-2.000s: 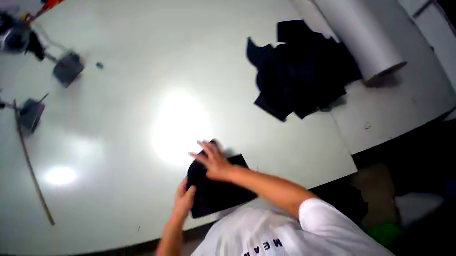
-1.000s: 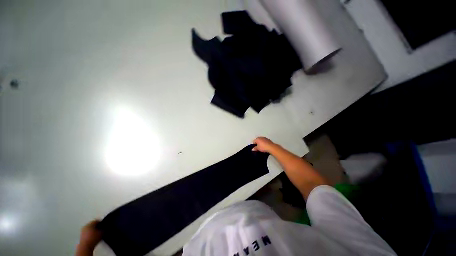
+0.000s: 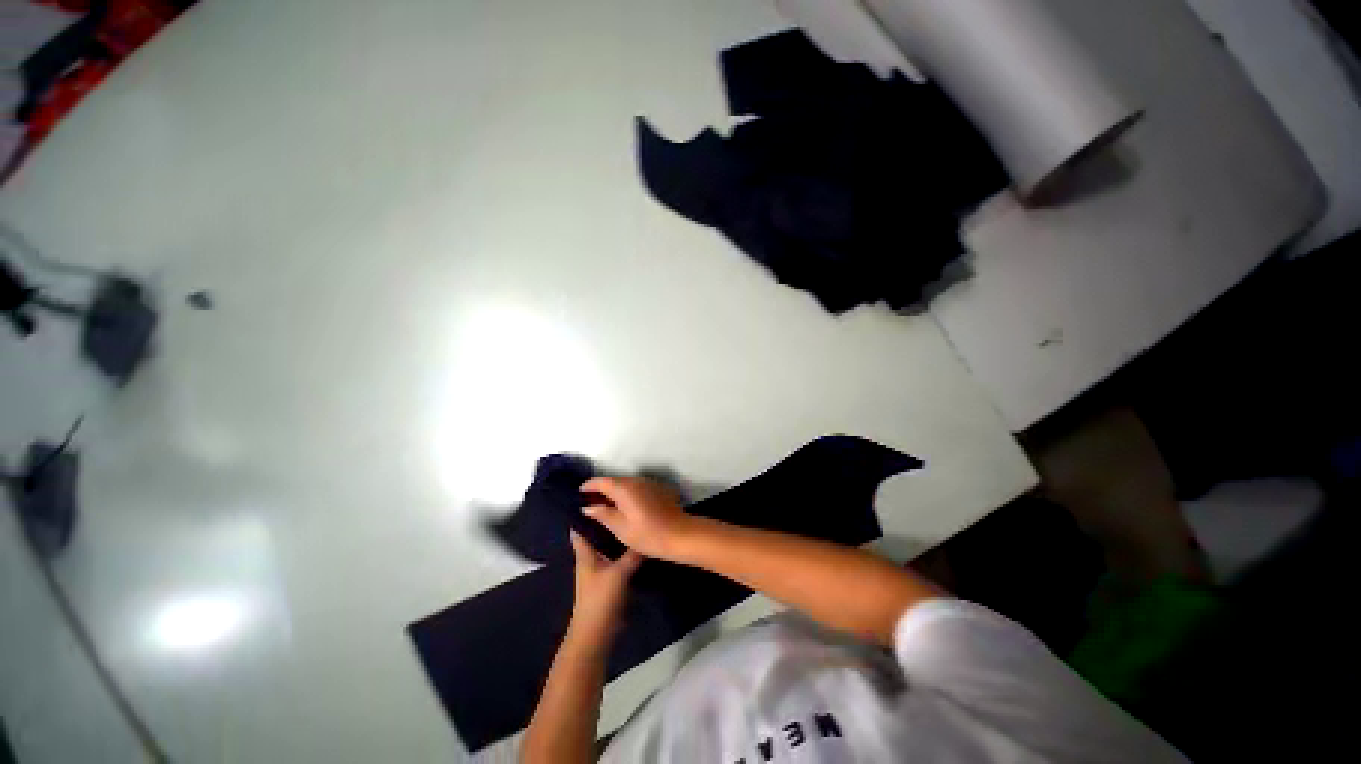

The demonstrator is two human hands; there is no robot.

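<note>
A dark cut panel (image 3: 493, 642) lies along the near edge of the white table, below my hands. Another dark piece (image 3: 555, 485), bunched up, is held between my hands above it. My right hand (image 3: 636, 515) grips this bunched piece from the right. My left hand (image 3: 600, 567) holds it from below; its fingers are partly hidden by the cloth. A dark panel with a pointed, curved end (image 3: 836, 478) lies to the right of my hands. An irregular pile of dark cut panels (image 3: 851, 187) lies farther off at the upper right.
A thick whitish paper roll (image 3: 1015, 90) lies beside the pile on the white table (image 3: 329, 179). Small dark weight-like blocks (image 3: 120, 329) and a thin stick (image 3: 97, 649) are at the left. Red and dark items show at the top left. Green material (image 3: 1157, 612) is below the table edge at right.
My hands were spread apart on a long strip and are now close together on a bunched piece. The pile at the upper right has changed outline; a curved-ended panel now lies near me.
</note>
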